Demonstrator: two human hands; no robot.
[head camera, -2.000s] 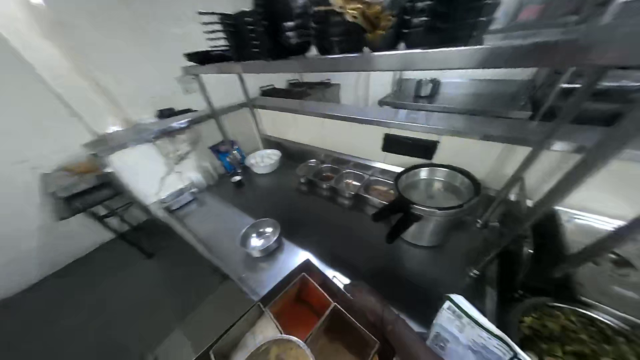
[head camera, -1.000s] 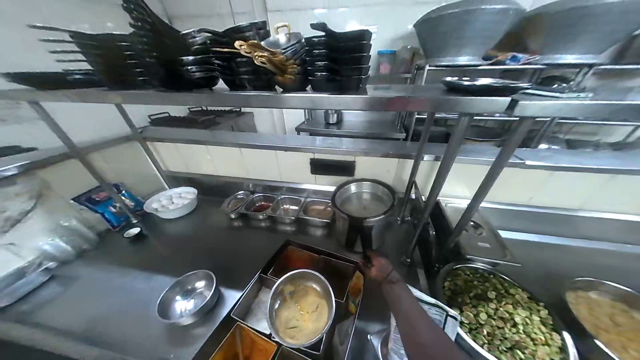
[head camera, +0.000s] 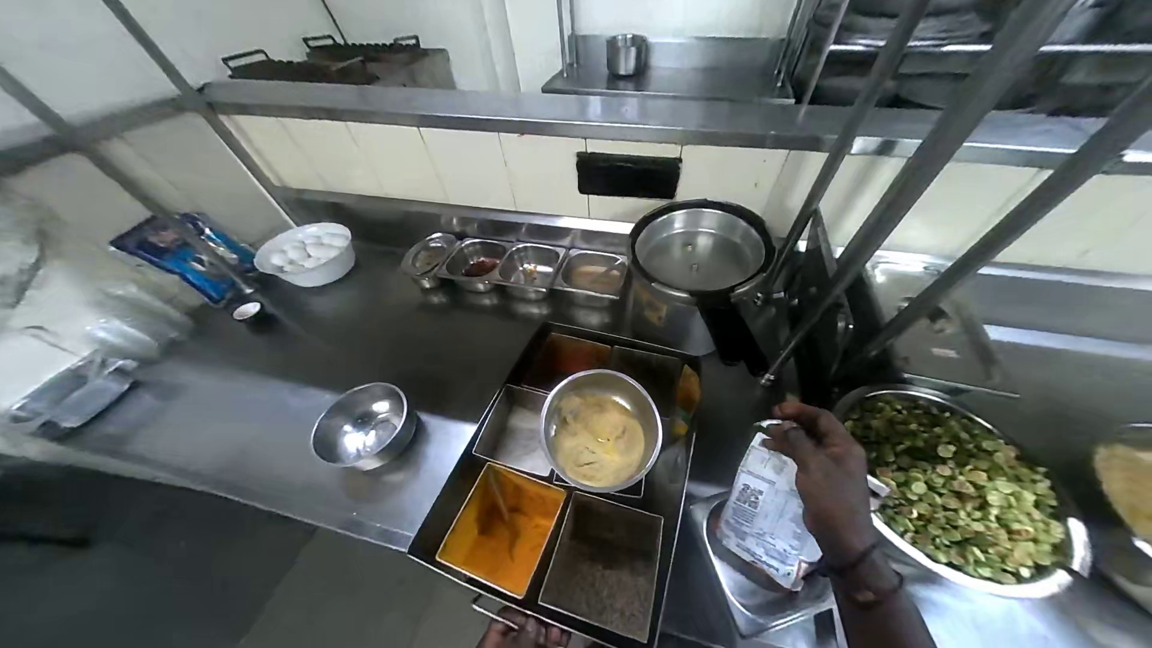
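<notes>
My right hand (head camera: 823, 477) has its fingers bent at the top edge of a printed plastic packet (head camera: 765, 513), which stands in a steel pan (head camera: 733, 585). At the bottom edge, my left hand (head camera: 522, 630) is at the near side of a black spice box (head camera: 454, 513), beside a metal handle or rod; most of this hand is out of view. The box has square compartments, one with orange-yellow powder (head camera: 504, 531) and a spoon, another with dark brown spice (head camera: 603, 567). A steel bowl of pale yellow mixture (head camera: 601, 430) rests on top of the box.
A steel bowl (head camera: 364, 426) stands to the left. Behind are small steel containers (head camera: 526, 270), a pressure cooker (head camera: 697, 252) and a white bowl of eggs (head camera: 306, 255). At right is a large bowl of sliced green vegetables (head camera: 963, 486). Slanting metal shelf posts (head camera: 918, 180) cross the right side.
My right hand has moved from beside the pressure cooker's handle to the top of the packet. My left hand now shows at the bottom edge. The view has tilted down.
</notes>
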